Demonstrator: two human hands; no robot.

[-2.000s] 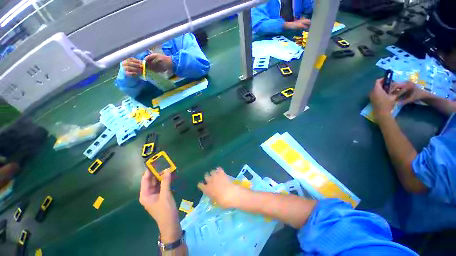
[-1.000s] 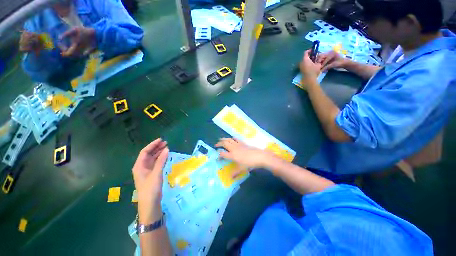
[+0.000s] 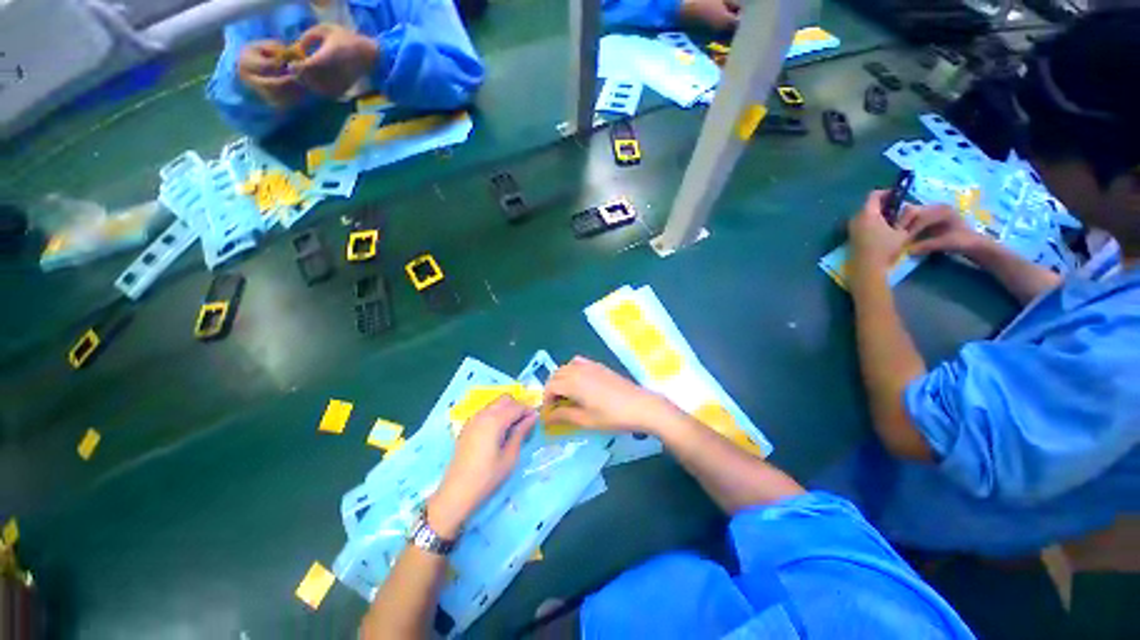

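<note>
My left hand [image 3: 485, 453], bare with a wristwatch, is over the loose pile of light-blue backing sheets [image 3: 425, 500], its fingertips at yellow pieces [image 3: 491, 400]. My right hand [image 3: 603, 398] is just right of it, fingers curled down at yellow material on the same pile; its fingertips are partly hidden, so what it grips cannot be told. A sticker sheet [image 3: 641, 335] with a row of yellow pieces lies to the right, partly behind my right forearm. A black housing with a yellow frame [image 3: 425, 273] lies on the green surface beyond my hands.
Several black housings [image 3: 371, 304] lie across the belt. Small yellow squares [image 3: 335, 416] lie at left. A grey metal post [image 3: 719, 138] stands ahead. A person in blue [image 3: 1000, 413] works close at right; another person's hands [image 3: 306, 63] are across the belt, near a sheet pile [image 3: 225, 206].
My left hand held a yellow-framed housing, then was raised empty; it has now come down onto the sheets beside my right hand. A yellow-framed housing now lies on the belt. The view has shifted.
</note>
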